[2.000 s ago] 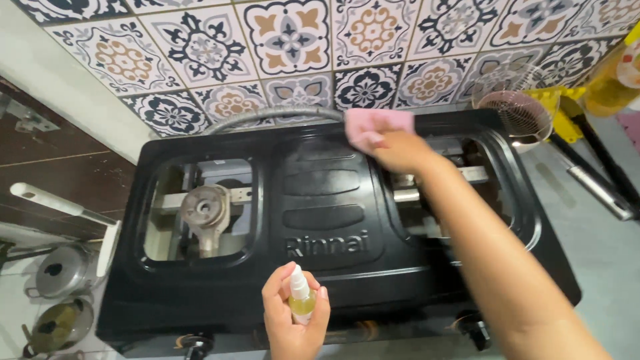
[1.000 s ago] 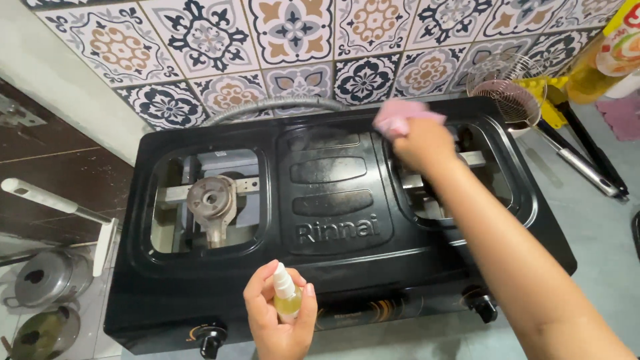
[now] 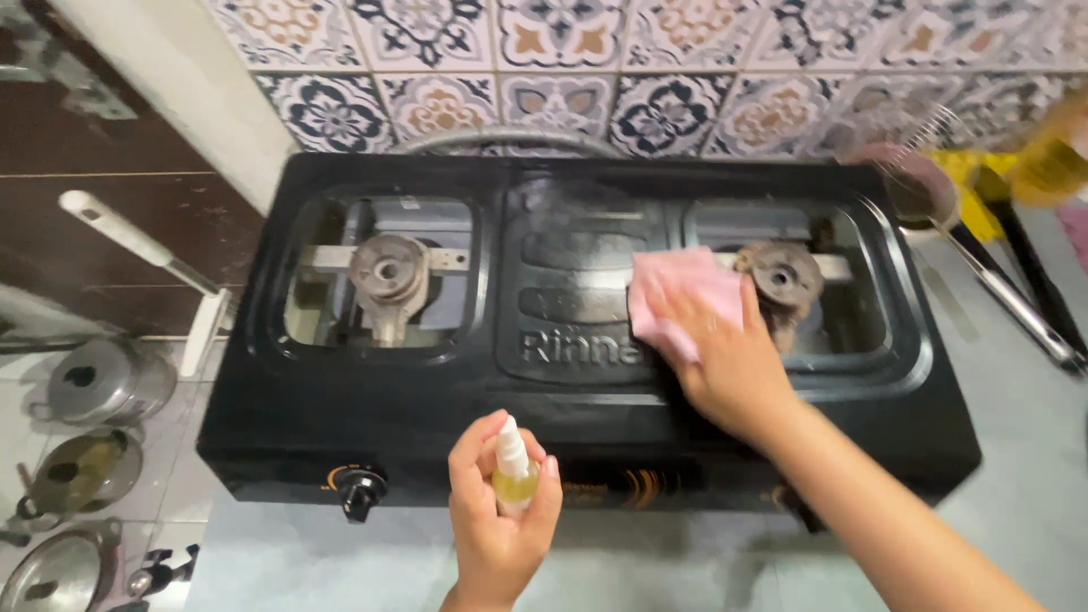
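Note:
A black Rinnai two-burner gas stove (image 3: 425,408) fills the middle of the view, its grates off and both burner heads exposed. My right hand (image 3: 722,353) presses a pink cloth (image 3: 680,293) on the stove top, just left of the right burner head (image 3: 780,274) and over the end of the raised lettering. In front of the stove, my left hand (image 3: 503,518) holds a small spray bottle (image 3: 515,476) of yellowish liquid, upright with its white nozzle on top. The left burner head (image 3: 389,270) sits in its opening.
A tiled wall (image 3: 557,102) and a grey hose (image 3: 510,134) are behind the stove. At right are a wire strainer (image 3: 918,191), dark-handled utensils and a bottle of yellow liquid (image 3: 1050,157). Lower down at left are a white-handled tool (image 3: 119,229) and several metal pots (image 3: 110,381).
My right hand has moved the pink cloth from the stove's back edge toward the front, to the centre panel beside the right burner. My left hand still holds the spray bottle.

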